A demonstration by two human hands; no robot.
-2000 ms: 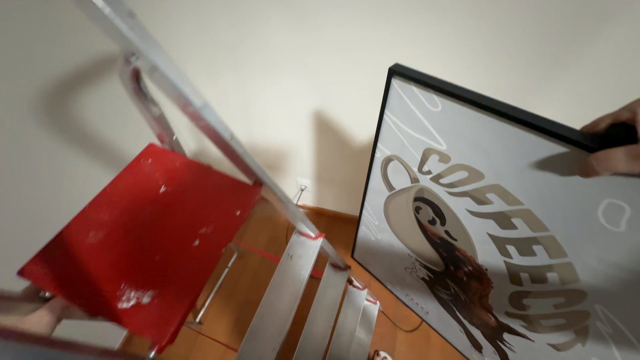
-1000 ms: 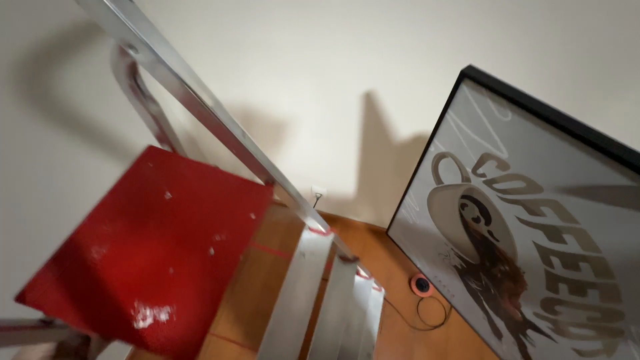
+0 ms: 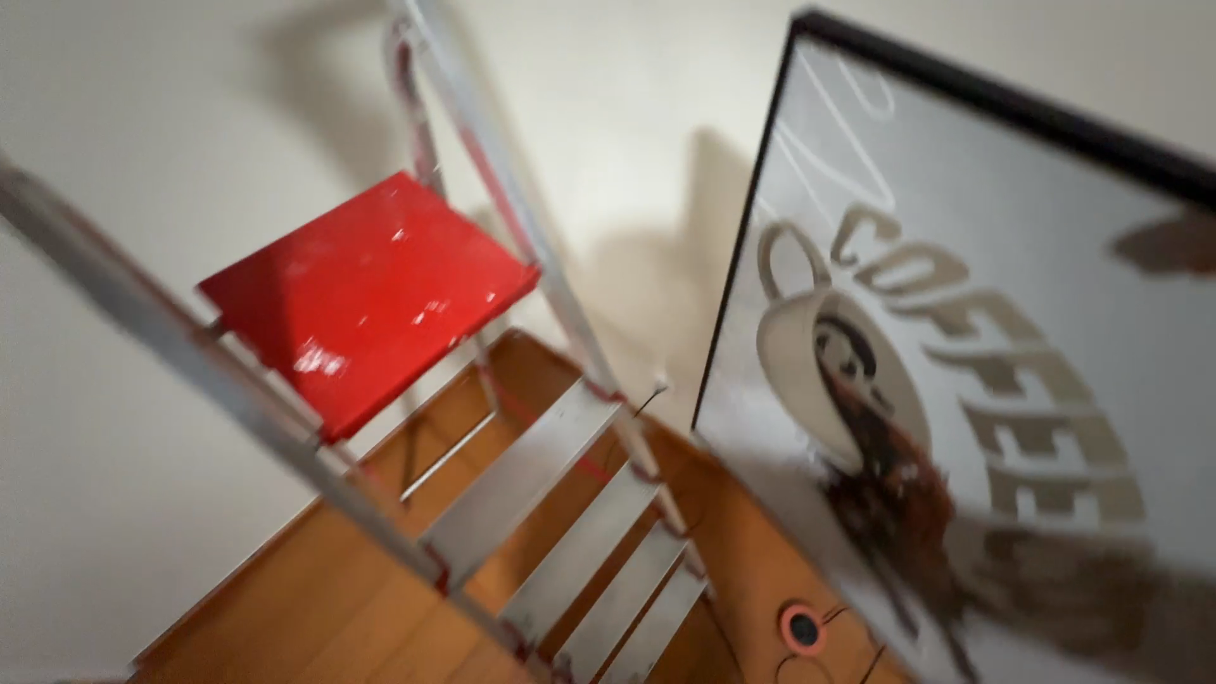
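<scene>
A framed picture (image 3: pixel 1007 380) with a black frame, a coffee cup design and large lettering stands tilted on the right. A dark, blurred patch near its right edge may be a shadow or reflection; no hand can be made out there. Neither my left hand nor my right hand is plainly visible. Left of the picture is an aluminium stepladder with a red platform (image 3: pixel 380 294), spotted with whitish marks. Its metal steps (image 3: pixel 527 475) run down toward the lower middle, between two side rails (image 3: pixel 256 408).
Behind the ladder and picture is a pale wall (image 3: pixel 608 123) bearing shadows. Below lies an orange-brown wooden floor (image 3: pixel 332 589). A round pink object with a dark centre (image 3: pixel 803 627) and thin cable rests on it, near the picture's lower edge.
The view has shifted, showing more of the ladder, including its left rail. A hand at the picture's upper right edge and another beside the red platform were visible earlier; neither is plainly seen now.
</scene>
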